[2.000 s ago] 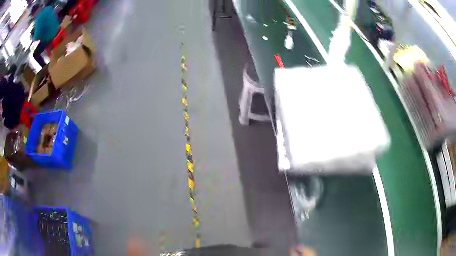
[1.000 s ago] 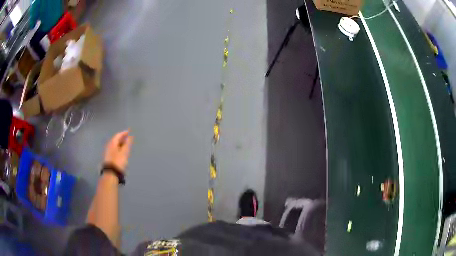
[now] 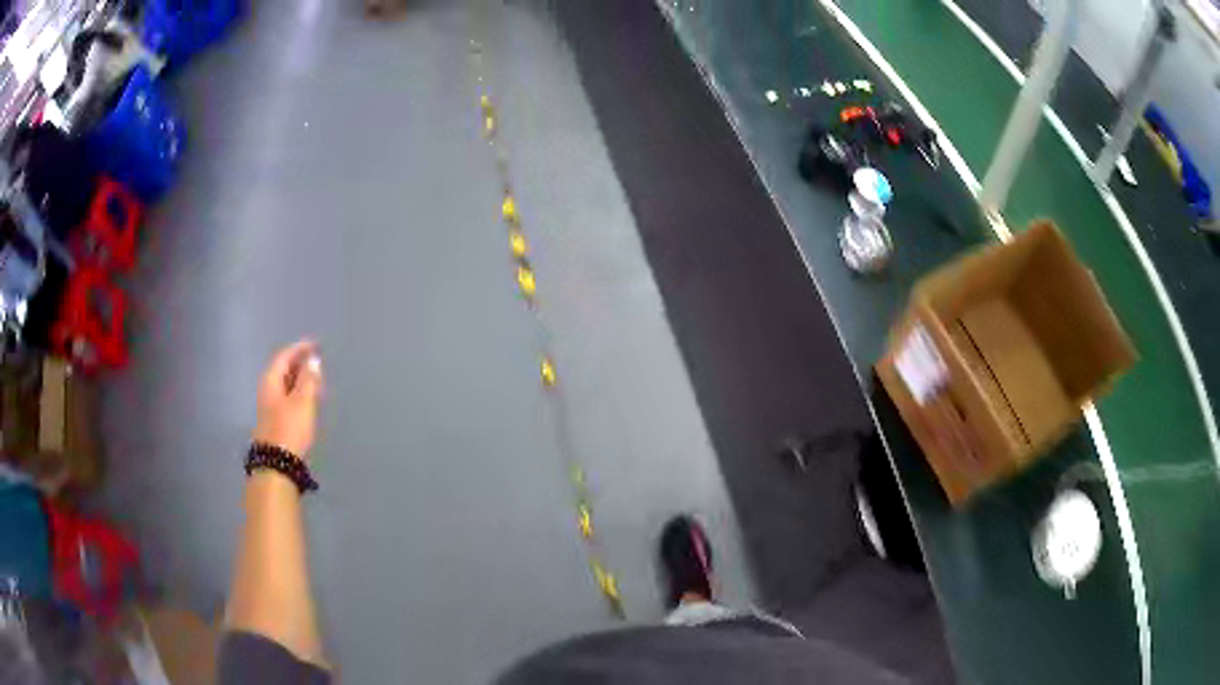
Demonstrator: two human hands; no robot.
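My left hand [image 3: 290, 388] hangs over the grey floor at the left, with a dark beaded bracelet on the wrist. Its fingers are loosely curled; a small pale spot shows at the fingertips, and I cannot tell if it is something held. My right hand is out of the picture. On the green bench [image 3: 990, 602] at the right stands an open cardboard box [image 3: 957, 435] with a white label. A white round object [image 3: 1068, 538] lies beside it, near the bottom right.
Yellow-black tape [image 3: 547, 371] runs along the floor. My shoe [image 3: 686, 559] shows low in the middle. Farther up the bench are black and orange-red items [image 3: 872, 127] and a shiny clear roundish object [image 3: 864, 244]. Red crates [image 3: 94, 315] and blue bins [image 3: 141, 134] line the left. Metal posts rise from the bench.
The view has moved forward along the aisle. The cardboard box, at the top edge before, is now close at the right. The stool has left view. My left hand stays at the left.
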